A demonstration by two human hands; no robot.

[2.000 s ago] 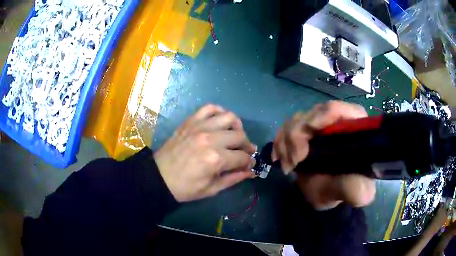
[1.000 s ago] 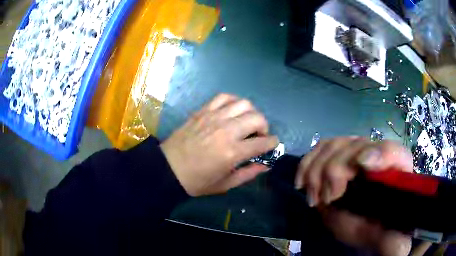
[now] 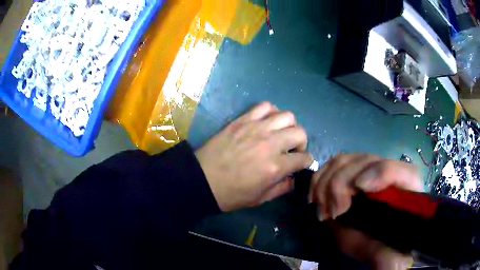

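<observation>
My left hand (image 3: 258, 158) is at the middle of the mat, its fingers closed on a small white bracket (image 3: 314, 165), of which only a bit of the edge shows. My right hand (image 3: 363, 184) is shut around the electric screwdriver (image 3: 405, 208), black with a red section, lying nearly level. The driver's dark front end meets the left fingertips at the bracket. The tip, any screw and any ring board there are hidden by the fingers.
A blue tray (image 3: 90, 138) heaped with white brackets stands at left, beside orange-yellow tape (image 3: 152, 68). A white and black screw feeder (image 3: 381, 79) stands back right. A heap of ring boards (image 3: 457, 163) lies at the right edge. A wire lead (image 3: 269, 21) lies at the back.
Since one second ago the scene has shifted right in the picture. Both hands remain together, the driver still at the left fingertips. Less of the bracket shows now.
</observation>
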